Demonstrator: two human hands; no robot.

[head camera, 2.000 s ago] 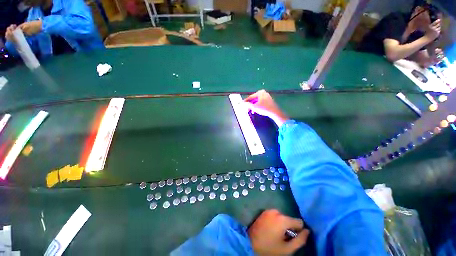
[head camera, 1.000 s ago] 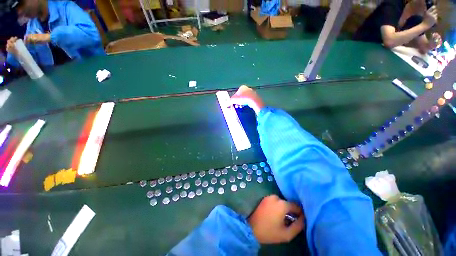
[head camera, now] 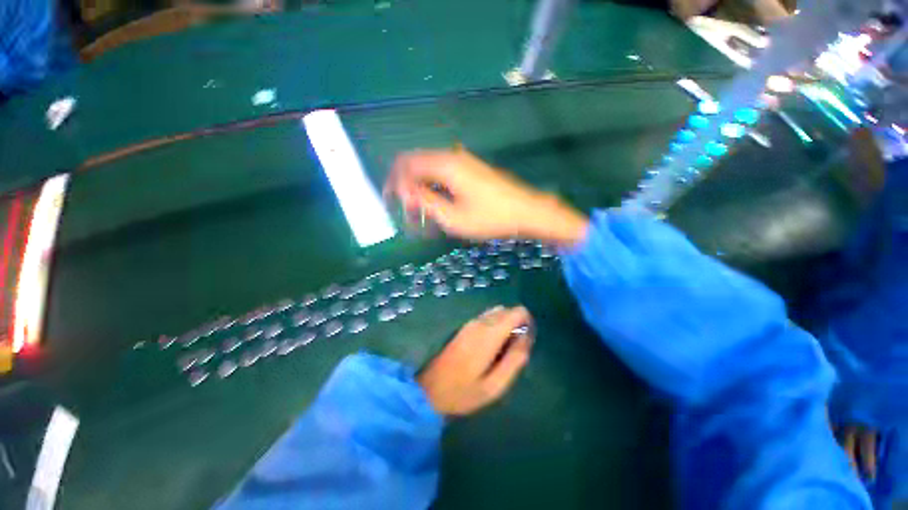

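Observation:
Small round silver discs [head camera: 332, 326], slightly blurred, lie in long staggered rows on the dark-green surface. A slim white bright strip [head camera: 348, 179] lies beyond the rows. My right hand [head camera: 438, 194] is above the surface just right of the strip, motion-blurred, with fingers curled; whether it holds anything cannot be told. My left hand [head camera: 480, 361] is low on the near side of the rows, fingers closed around a small dark-silver piece that shows at the fingertips, perhaps a short stack of discs.
A glowing strip [head camera: 38, 264] with red light lies at far left, a white strip [head camera: 52, 460] at near left. A steel post [head camera: 732, 110] dotted with lit discs stands right; a plainer post [head camera: 543, 40] stands beyond. A blue-sleeved person [head camera: 871, 299] is at the right edge.
The view has swung, so the strip and discs sit further left and higher. My right hand has come away from the strip's far end towards me. My left hand still holds the small piece.

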